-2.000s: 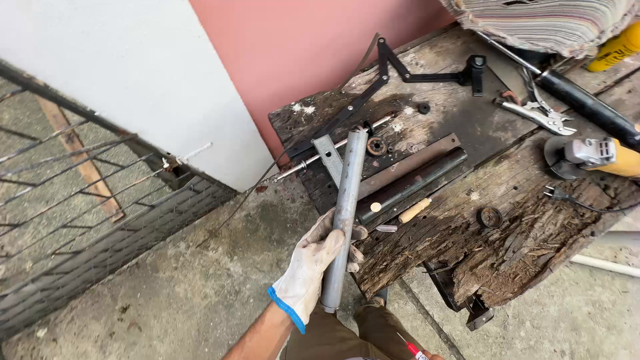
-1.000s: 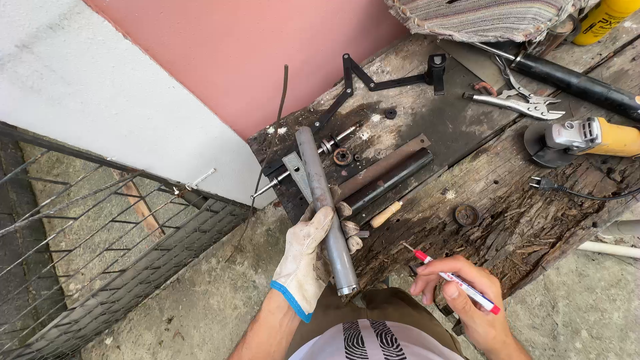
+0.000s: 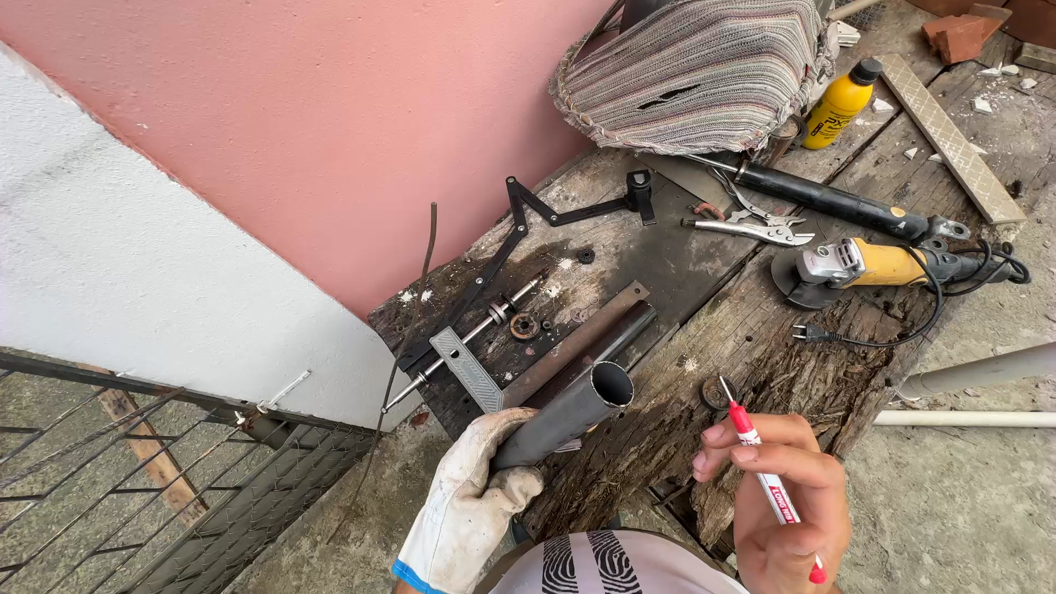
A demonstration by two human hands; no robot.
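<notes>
My left hand [image 3: 472, 503], in a white work glove with a blue cuff, grips a grey metal tube [image 3: 557, 422] whose open, rough-edged end points up and to the right. My bare right hand [image 3: 784, 487] holds a red and white long-nib marker [image 3: 767, 474], its thin tip pointing up. Behind the tube lie a rusty flat metal bar [image 3: 577, 344], a dark metal tube [image 3: 629, 330], a grey slotted plate [image 3: 466, 370] and a thin metal rod with collars [image 3: 495, 318]. A small round part [image 3: 716, 394] sits near the marker's tip.
The weathered wooden bench [image 3: 726, 342] bears a yellow angle grinder [image 3: 874, 264] with its cord, locking pliers [image 3: 755, 227], a black shock absorber [image 3: 825, 194], a folding black linkage [image 3: 520, 219], a yellow bottle [image 3: 837, 107] and a striped woven roll [image 3: 701, 78]. A metal grille [image 3: 157, 470] stands at left.
The grey tube has tilted so that its open end faces me. The marker in my right hand now points upward, where it pointed up-left before. The view has shifted to show more of the bench.
</notes>
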